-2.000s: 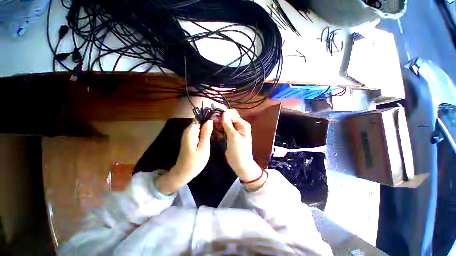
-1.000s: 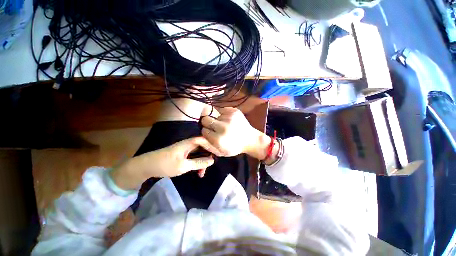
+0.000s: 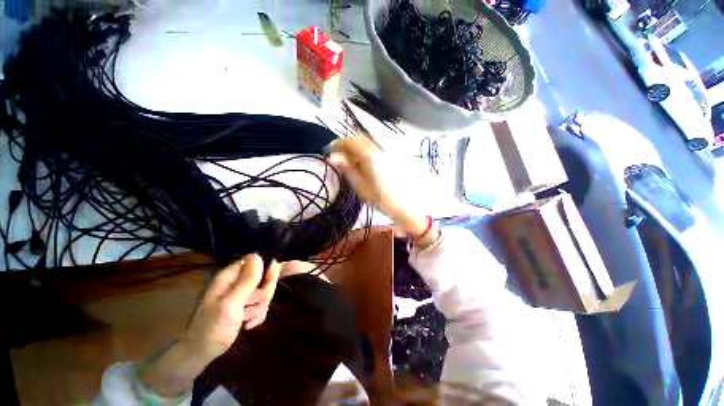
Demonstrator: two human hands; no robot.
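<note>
The large black cable bundle (image 3: 238, 135) lies looped across the white table, with dark plugs (image 3: 33, 242) fanned out at its left end. My left hand (image 3: 230, 305) is at the table's front edge, thumb and fingers closed on a dark cable part at the bundle's near side; the exact part is mostly hidden. My right hand (image 3: 361, 170) is at the right end of the loop, its fingers closed around the bundle's bend.
A round basket (image 3: 381, 59) of black pieces stands at the back right. A red and white drink carton (image 3: 319, 59) and black strips (image 3: 373, 107) are beside it. Curled black pieces (image 3: 434, 153) and small cartons (image 3: 548, 254) are at right. An open carton (image 3: 373, 297) is beside my lap.
My hands have moved apart from over the lap. My right hand has gone up to the bundle's right end, my left to its near side. The view has shifted, showing the basket and drink carton.
</note>
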